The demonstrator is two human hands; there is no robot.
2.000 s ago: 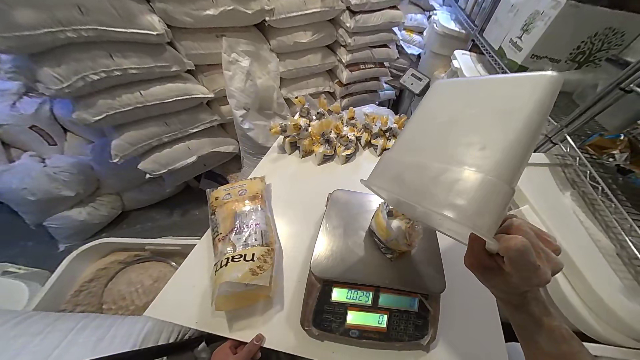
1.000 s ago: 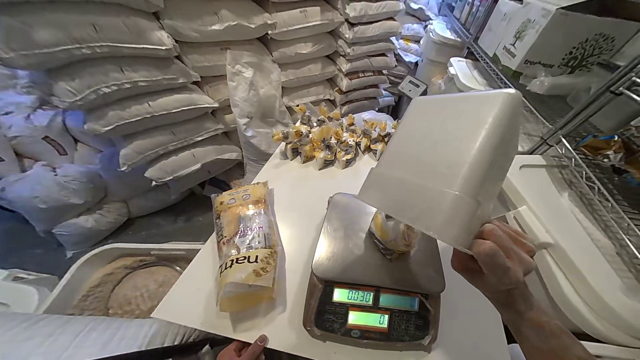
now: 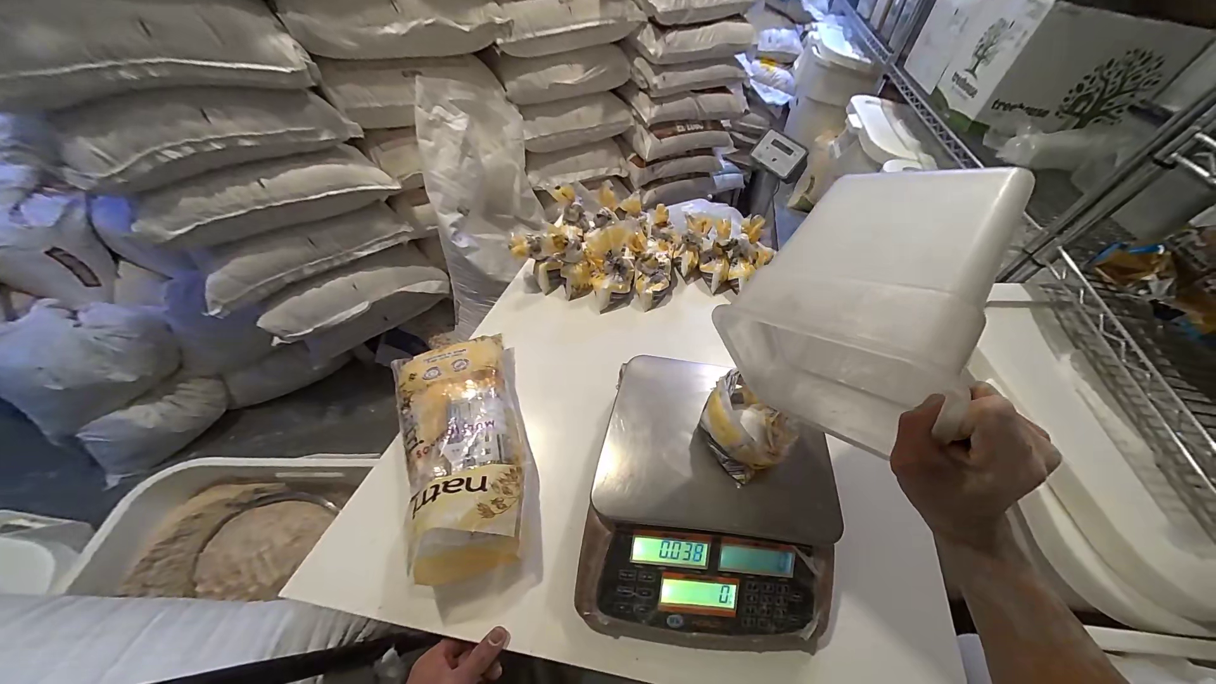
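Observation:
My right hand (image 3: pixel 971 456) grips the handle of a translucent plastic container (image 3: pixel 874 294), tilted with its mouth down to the left, over a small open printed plastic bag (image 3: pixel 746 427). That bag stands on the steel pan of a digital scale (image 3: pixel 655 446), whose display reads 0.038. Whether anything is falling from the container cannot be made out. My left hand (image 3: pixel 461 658) is at the table's front edge, only thumb and part of the fingers showing; whether it holds anything is hidden. A larger printed pouch (image 3: pixel 465 456) lies on the white table (image 3: pixel 560 570), left of the scale.
Several tied small bags (image 3: pixel 636 247) crowd the table's far end. White sacks (image 3: pixel 313 190) are stacked behind and to the left. A white bin (image 3: pixel 133 532) with pale powdery contents stands at lower left. Wire shelving (image 3: pixel 1121 351) and white bins are at right.
The scale's reading has risen from 0.029 through 0.030 to 0.038. The container stays tilted over the small bag in my right hand.

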